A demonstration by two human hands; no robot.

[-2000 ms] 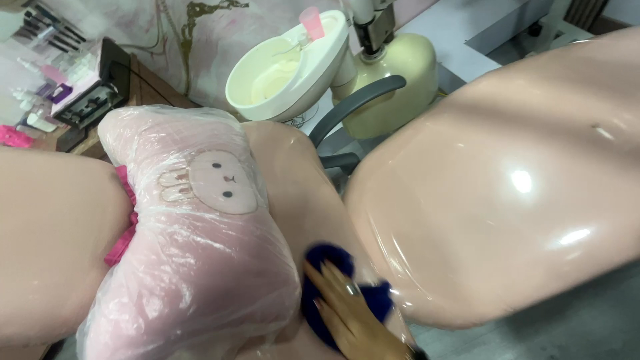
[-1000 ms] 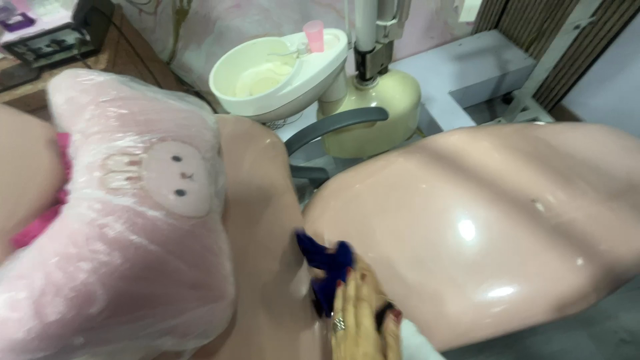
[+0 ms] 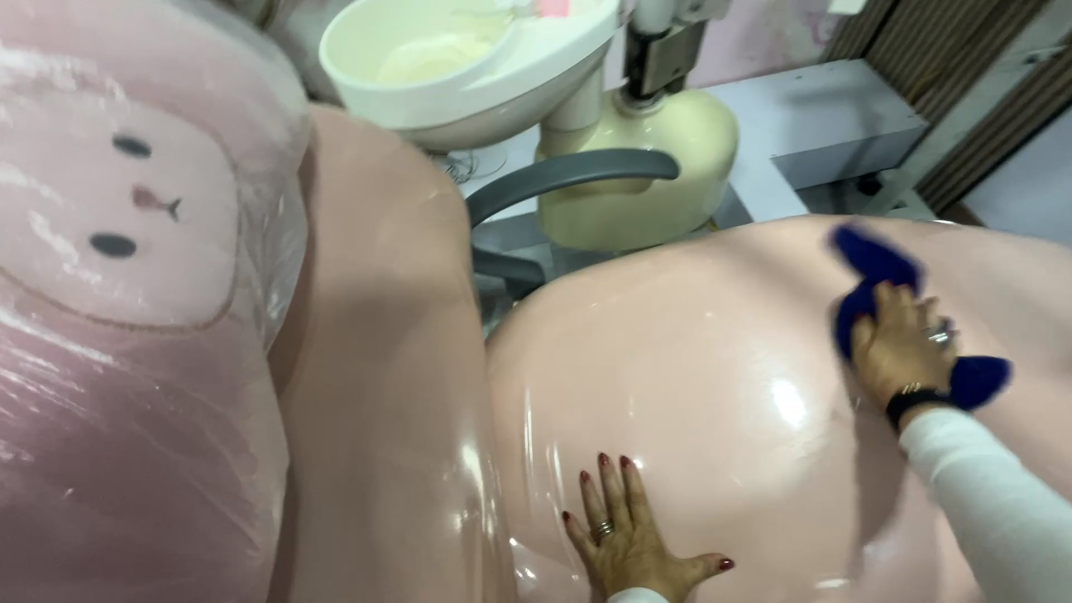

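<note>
A dark blue cloth lies bunched on the glossy, peach-coloured seat of a dental chair. My right hand, with a ring and a black wristband, presses on the cloth, which sticks out above and to the right of the fingers. My left hand rests flat on the seat nearer to me, palm down with spread fingers, holding nothing. The chair's backrest is at centre left. Against it lies a pink cushion with an animal face, wrapped in clear plastic.
Beyond the seat, a grey curved armrest rises beside the backrest. Behind it stand a white spittoon bowl and a cream-coloured base unit. A low white box-like platform and slatted panels are at the upper right.
My right hand and the blue cloth have moved from beside the backrest out onto the seat, farther right. My left hand now shows on the seat. The view has moved closer.
</note>
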